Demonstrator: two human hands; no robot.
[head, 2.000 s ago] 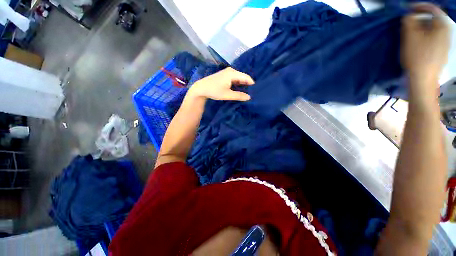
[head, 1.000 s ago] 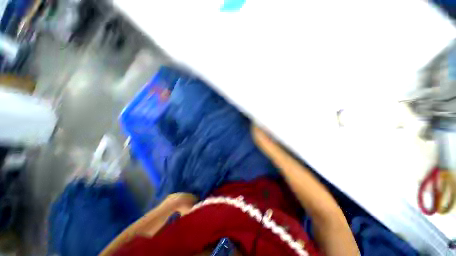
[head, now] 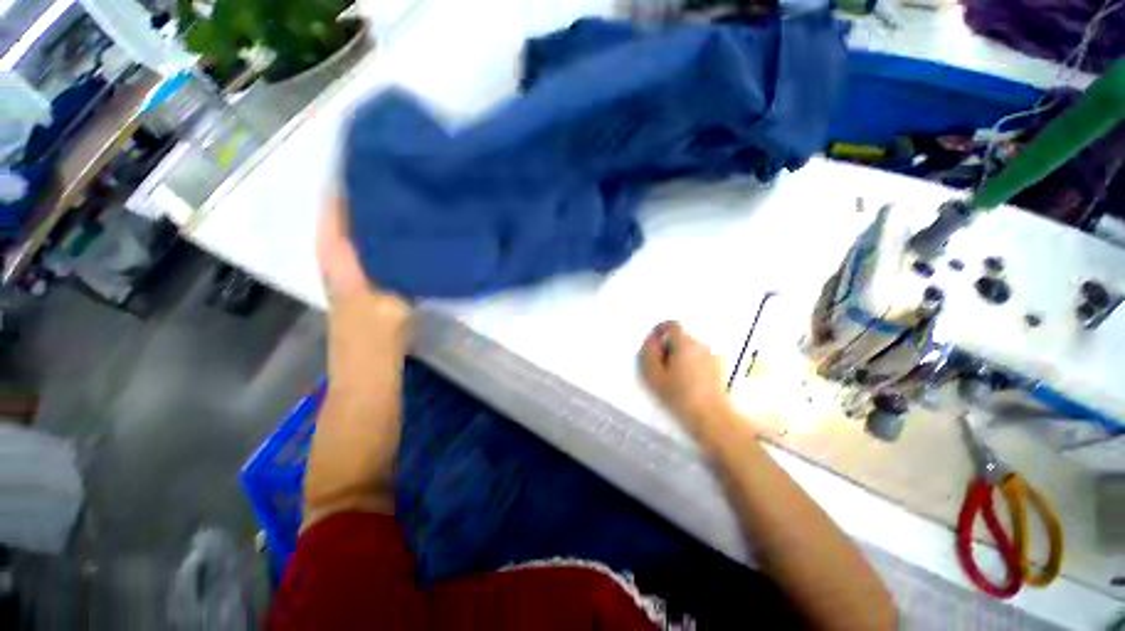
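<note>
A dark blue garment piece [head: 531,173] is spread across the white table, its left end raised or bunched and blurred. My left hand [head: 343,265] is at the garment's left end, with the fingers mostly hidden behind the cloth. My right hand [head: 679,367] is over the table just left of the sewing machine's bed, fingers curled, apart from the garment. Whether it holds anything small cannot be told. The white sewing machine head [head: 882,308] is at the right, with no cloth seen under it.
Scissors with red and yellow-orange handles [head: 1002,524] lie right of the machine's needle area. A ruler strip [head: 555,413] runs along the near table edge. Blue garments [head: 494,493] hang at my lap beside a blue basket [head: 281,468]. A plant pot [head: 302,74] stands at the far left.
The view has swung toward the machine. A blue garment now lies across the table, which showed bare one second ago. Both hands have come up from below the table edge.
</note>
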